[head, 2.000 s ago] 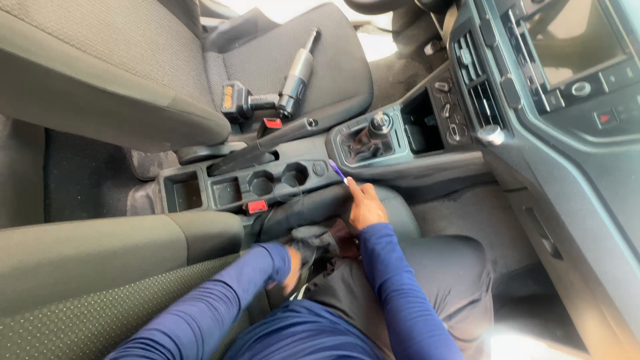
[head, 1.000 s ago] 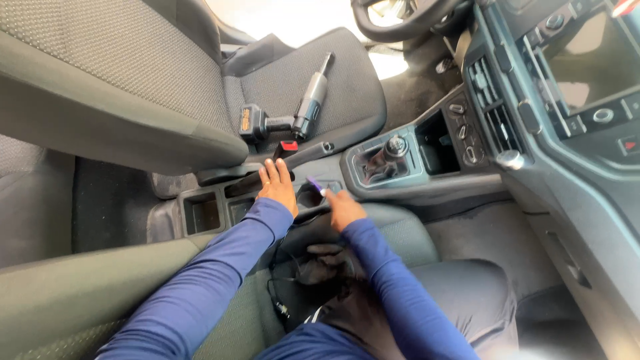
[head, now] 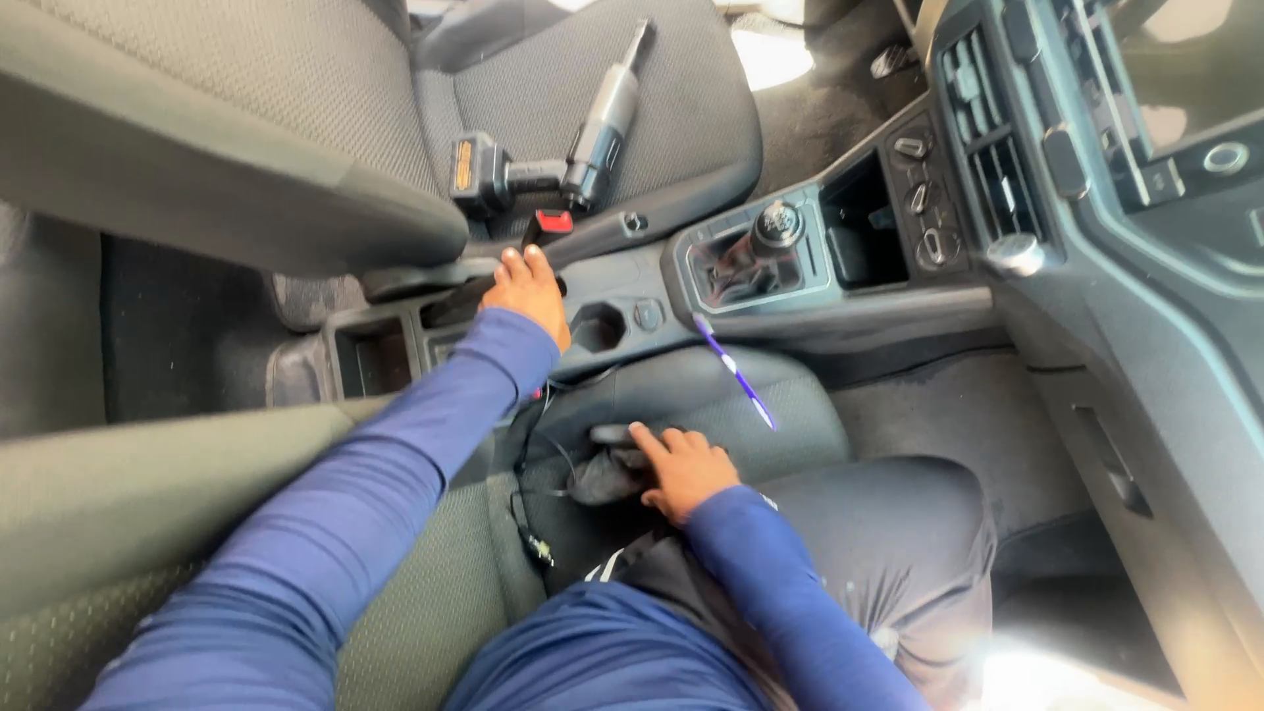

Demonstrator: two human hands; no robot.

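My left hand (head: 528,299) rests on the center console (head: 632,272), beside the handbrake lever (head: 592,237), with its fingers pointing toward the driver's seat. Near a dark cloth (head: 604,478) on the seat beside my thigh is my right hand (head: 688,474), its fingers spread over the cloth's edge; whether it grips the cloth I cannot tell. A purple and white toothbrush (head: 734,371) lies with its head at the console's edge and its handle over the passenger seat cushion (head: 780,395). A thin cable (head: 523,494) runs beside the cloth.
A cordless power tool (head: 602,123) with its battery lies on the driver's seat (head: 681,118). The gear lever (head: 775,227) stands forward of a cup holder (head: 598,328). A red seat-belt buckle (head: 553,221) sits by the handbrake. The dashboard (head: 1116,296) borders the right.
My right hand has let go of the toothbrush, which it held a second ago, and has moved down to the cloth. My left hand went from my lap to the console and remains there.
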